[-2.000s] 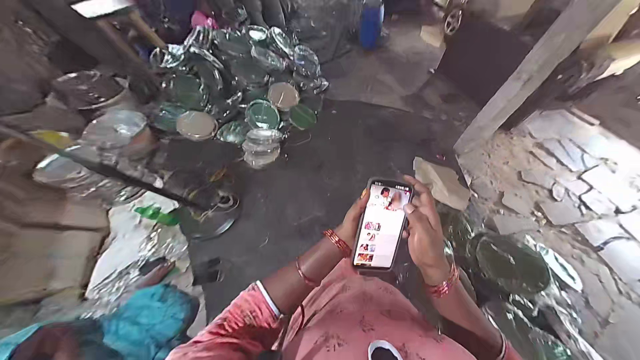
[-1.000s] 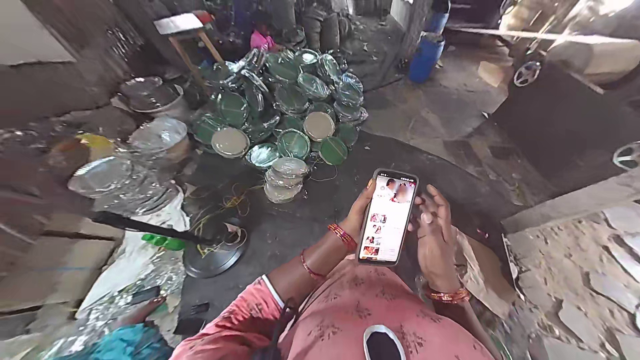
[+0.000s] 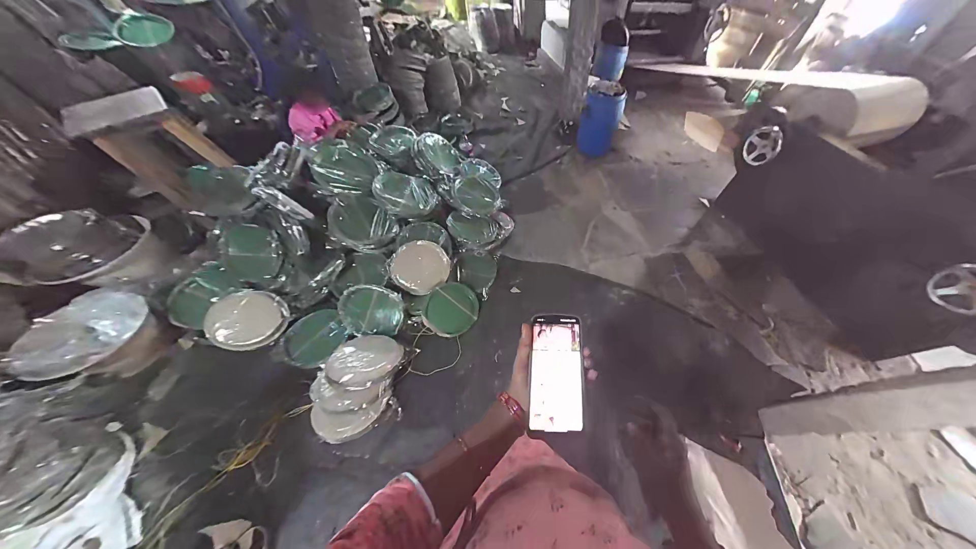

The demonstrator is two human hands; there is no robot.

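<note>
A smartphone [image 3: 556, 374] with a lit screen stands upright in my left hand [image 3: 521, 374], whose fingertips show past its right edge. Red bangles circle that wrist. My right hand [image 3: 656, 450] is a dark blur low in the view, to the right of the phone and apart from it; its fingers cannot be made out. Beyond the phone and to the left lies a large heap of round green plates [image 3: 364, 221] in clear plastic wrap. A short stack of pale wrapped discs [image 3: 354, 389] sits at the heap's near edge.
Wrapped bundles and a basin [image 3: 72, 248] stand at left, near a wooden stand [image 3: 114, 113]. A person in pink [image 3: 311, 122] is behind the heap. A blue drum [image 3: 601, 122] stands farther back. A dark board [image 3: 846, 244] and a wheel [image 3: 762, 145] are at right.
My right hand has moved down, away from the phone, where it was beside it before. The phone remains in my left hand. The view has swung upward and to the left.
</note>
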